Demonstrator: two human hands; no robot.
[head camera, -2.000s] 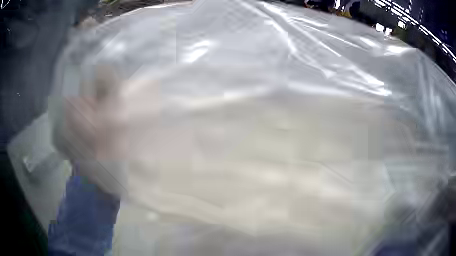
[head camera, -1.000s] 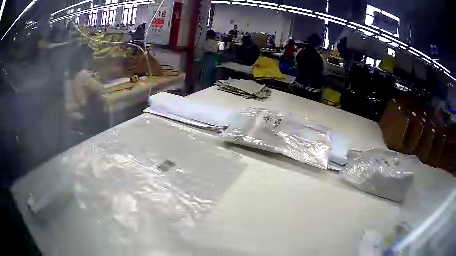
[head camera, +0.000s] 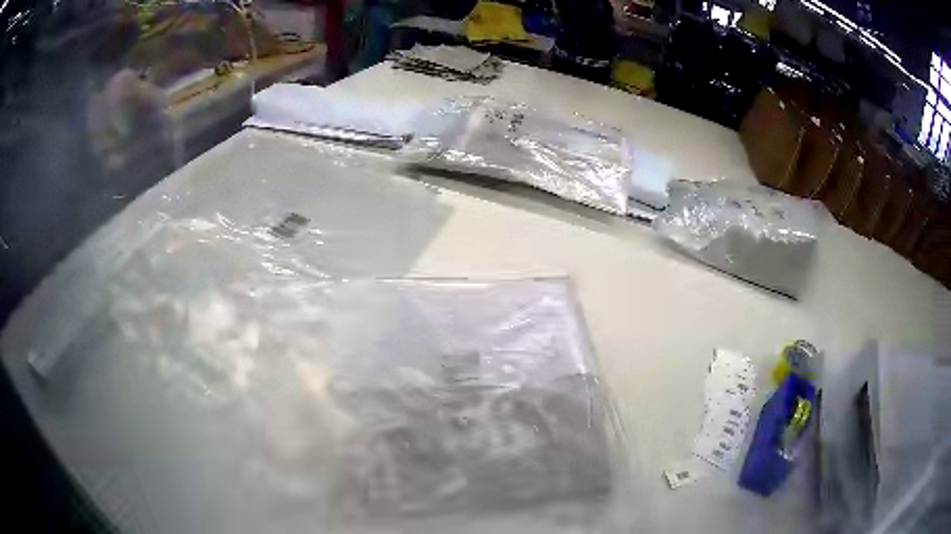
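A grey flat packed item in clear film lies on the table nearest me. Its left and lower parts are hazy and blurred. To its left and behind lies a flat clear poly bag with a small dark printed block. A strip of barcode labels and a single label lie to the right of the item. Beside them stands a blue tape dispenser, with a yellow-ringed roll behind it. Neither my left hand nor my right hand can be made out.
Filled clear bags lie on a white folded stack across the table; another filled bag is at right. Grey flat pieces lie at the far end. Grey and white goods stand at the near right edge. Brown bags line the far right.
The clear film and left hand that filled the view are gone. The view has tipped down, and the grey packed item, labels and dispenser now show in front.
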